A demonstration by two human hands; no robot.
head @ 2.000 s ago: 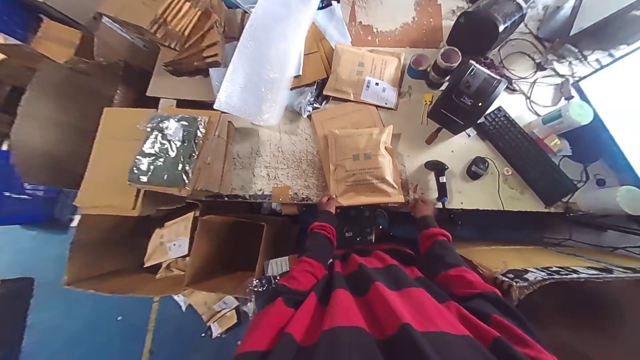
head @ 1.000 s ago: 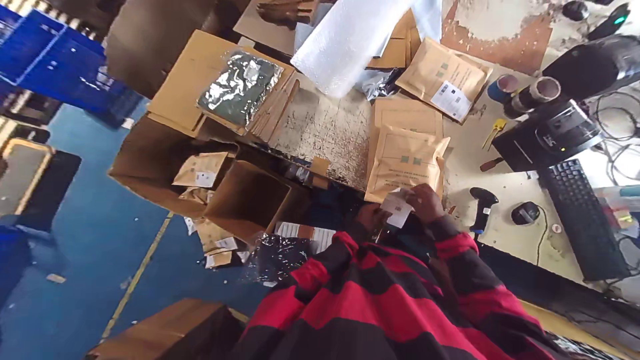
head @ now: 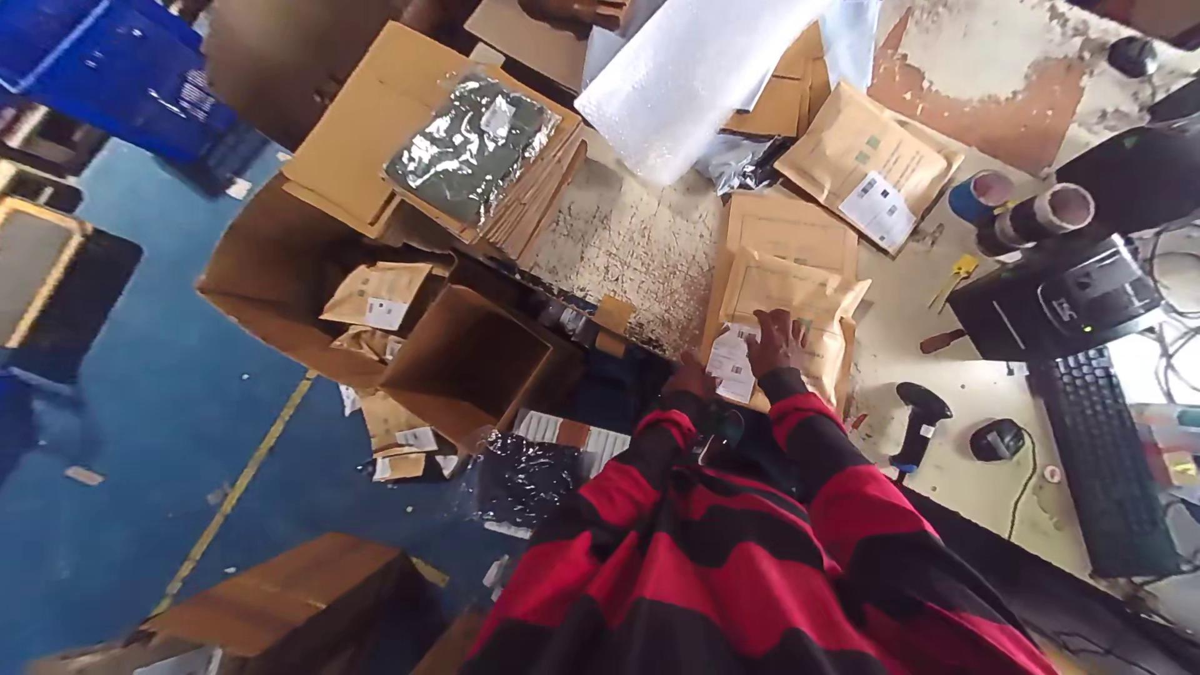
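A brown paper mailer [head: 783, 286] lies near the table's front edge, partly on another flat mailer [head: 797, 223]. On its lower left is a white printed label [head: 731, 361]. My right hand [head: 776, 345] rests on the mailer at the label's right side, fingers spread. My left hand [head: 692, 377] is at the label's lower left edge, its fingertips blurred; whether it pinches the label cannot be seen. A padded mailer with a label [head: 867, 169] lies farther back.
On the right are a black label printer [head: 1055, 295], tape rolls [head: 1041, 216], a barcode scanner [head: 914, 427], a mouse [head: 997, 439] and a keyboard [head: 1106, 459]. Left are a plastic-wrapped garment [head: 473, 150] on stacked mailers, bubble wrap [head: 689, 80] and open cardboard boxes [head: 469, 356].
A second ago both hands held the white label at the mailer's front edge; now it lies on the mailer, with my right hand farther up. The view has swung left since the first frame.
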